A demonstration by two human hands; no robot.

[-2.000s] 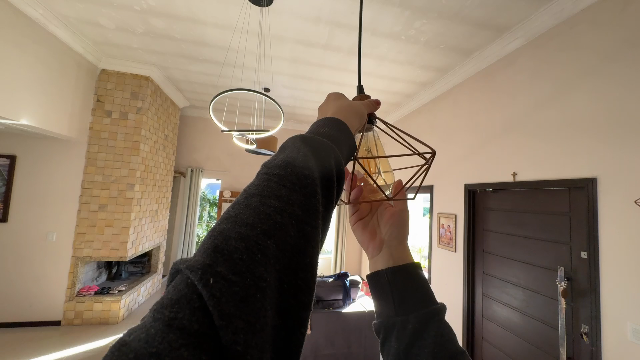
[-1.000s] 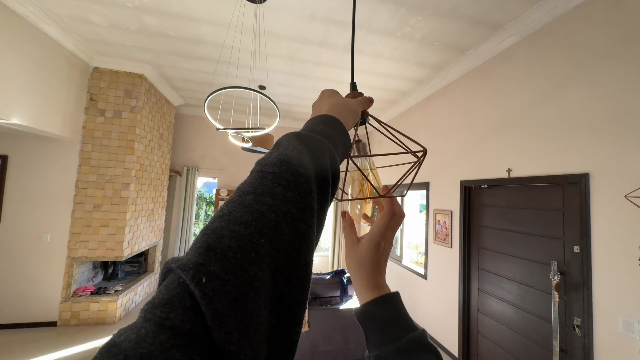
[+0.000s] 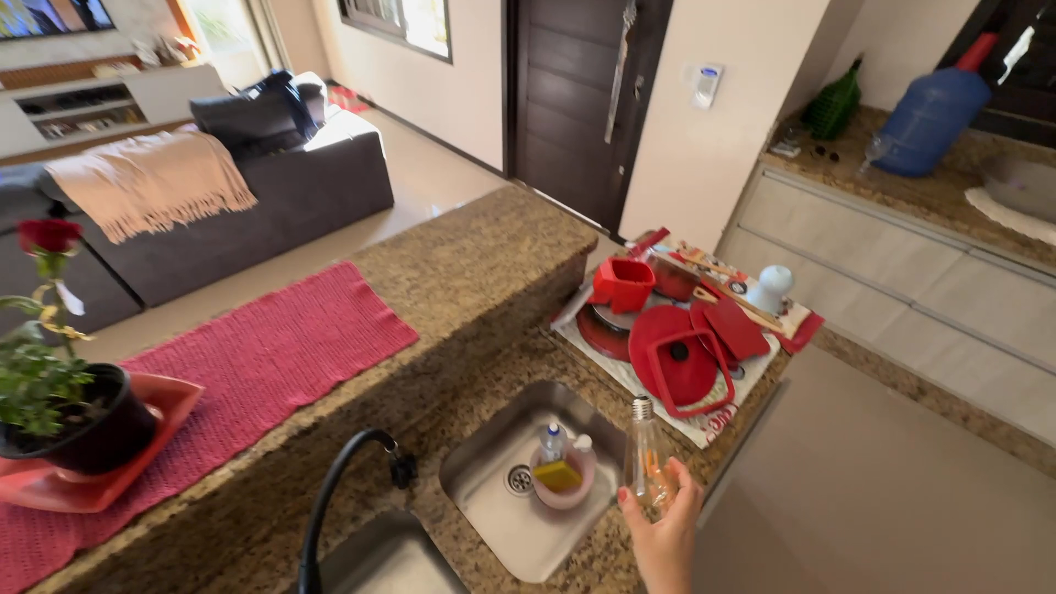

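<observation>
My right hand (image 3: 667, 528) grips a clear glass filament light bulb (image 3: 648, 462) by its rounded glass end. The bulb stands upright with its metal screw base at the top, and orange filaments show inside. It is held over the right edge of the stainless steel sink basin (image 3: 495, 544). In that basin sits a pink bowl (image 3: 563, 493) with a yellow sponge (image 3: 557, 476) and bottles. My left hand is out of view.
A black gooseneck faucet (image 3: 318, 503) rises between the basins. Red lids and kitchenware (image 3: 672, 363) lie on a cloth behind the bulb. At left, a potted rose (image 3: 74, 421) stands by a pink runner (image 3: 289, 363) on the raised granite counter (image 3: 487, 247).
The view has swung down from the ceiling to the kitchen counter. Both hands were at a hanging wire-cage lamp; now my right hand holds a bulb and my left hand has left the view.
</observation>
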